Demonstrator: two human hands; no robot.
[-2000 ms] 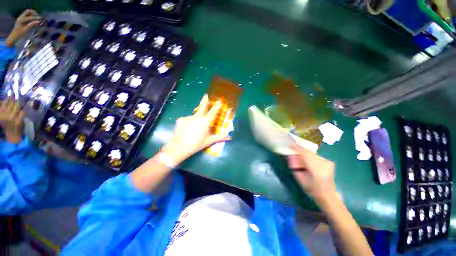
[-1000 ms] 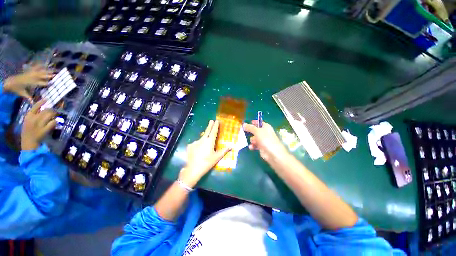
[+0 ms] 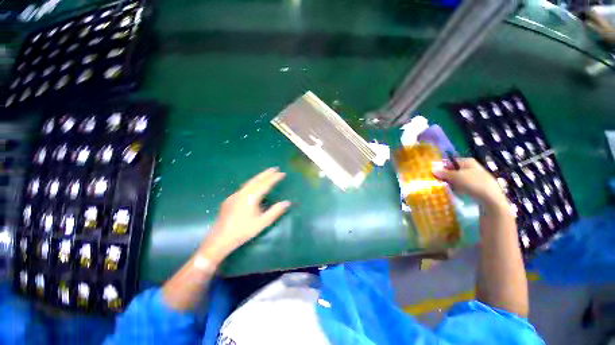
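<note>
My right hand [image 3: 465, 180] holds the amber Kapton tape sheet [image 3: 425, 202] by its right edge, at the right side over the bench's front edge. The sheet partly covers the purple smartphone [image 3: 437, 139]. A dark thin thing, possibly the tweezers [image 3: 453, 159], shows at my right fingers. My left hand [image 3: 244, 219] is empty over the green mat, thumb and fingers apart. The adhesive strip sheet [image 3: 326, 138] lies on the mat between my hands, ahead of them.
Black component trays stand at the left [image 3: 81, 202], the far left [image 3: 74, 50] and the right [image 3: 519, 158]. A grey metal arm [image 3: 445, 57] slants over the mat. White liner scraps [image 3: 380, 153] lie beside the strip sheet and near the phone. Blue cloth shows at the far right.
The Kapton sheet has gone from under my left hand on the mat to my right hand at the right. My left hand has let go of it. The whole view has swung right.
</note>
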